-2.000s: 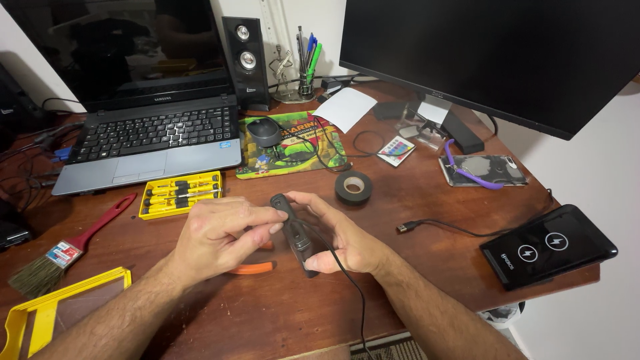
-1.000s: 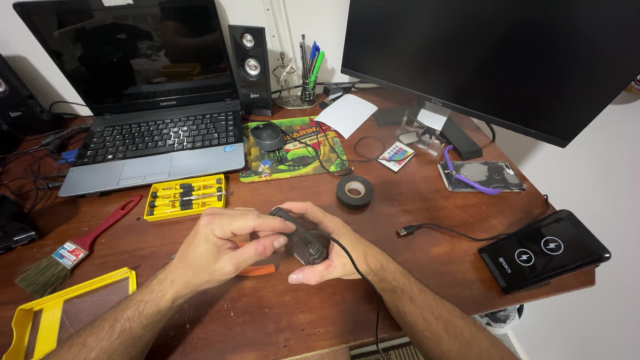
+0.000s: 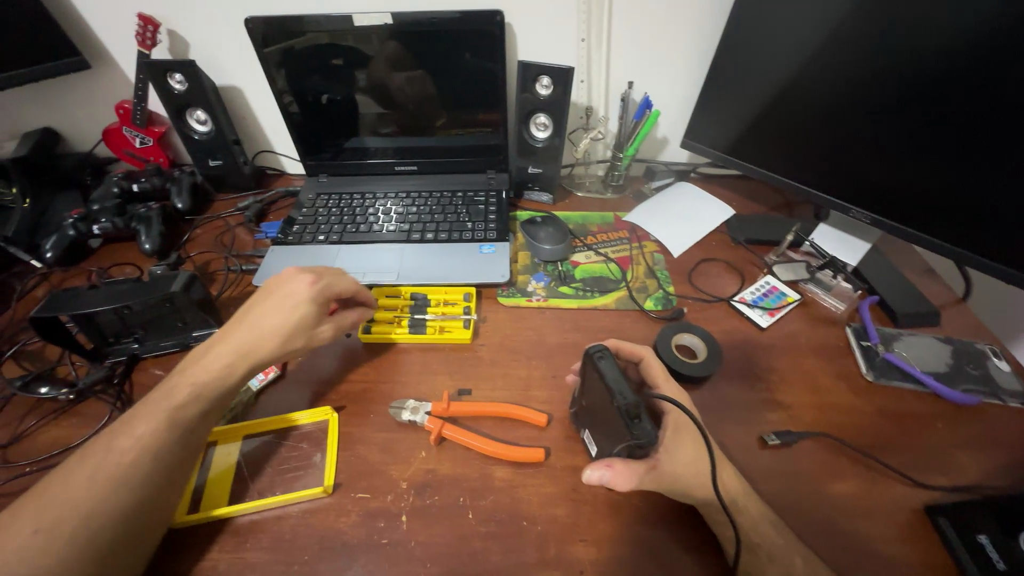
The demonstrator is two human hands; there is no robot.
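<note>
My right hand [image 3: 640, 456] holds a black corded device [image 3: 612, 404] on edge above the desk, its cable running down over the wrist. My left hand [image 3: 316, 308] is at the left end of a yellow case of precision screwdrivers [image 3: 420, 338]; its fingertips are curled, and whether they pinch anything is not clear. Between the hands lie diagonal cutting pliers with orange handles [image 3: 488, 412], beside a tiny dark piece [image 3: 464, 392]. A roll of black electrical tape [image 3: 688, 352] sits just beyond my right hand. The yellow-framed clear lid [image 3: 264, 464] lies under my left forearm.
Behind the case stands an open laptop [image 3: 384, 260], with a mouse [image 3: 546, 238] on a colourful mouse pad [image 3: 520, 292] to its right. A monitor [image 3: 880, 120], a card remote [image 3: 766, 301], a phone case [image 3: 920, 360] and a USB cable [image 3: 800, 438] are at right. Tangled cables and game controllers [image 3: 136, 212] fill the left.
My left hand has left the black device and moved left to the screwdriver case. My right hand has kept hold of the device, now turned on edge. The pliers have come into full sight.
</note>
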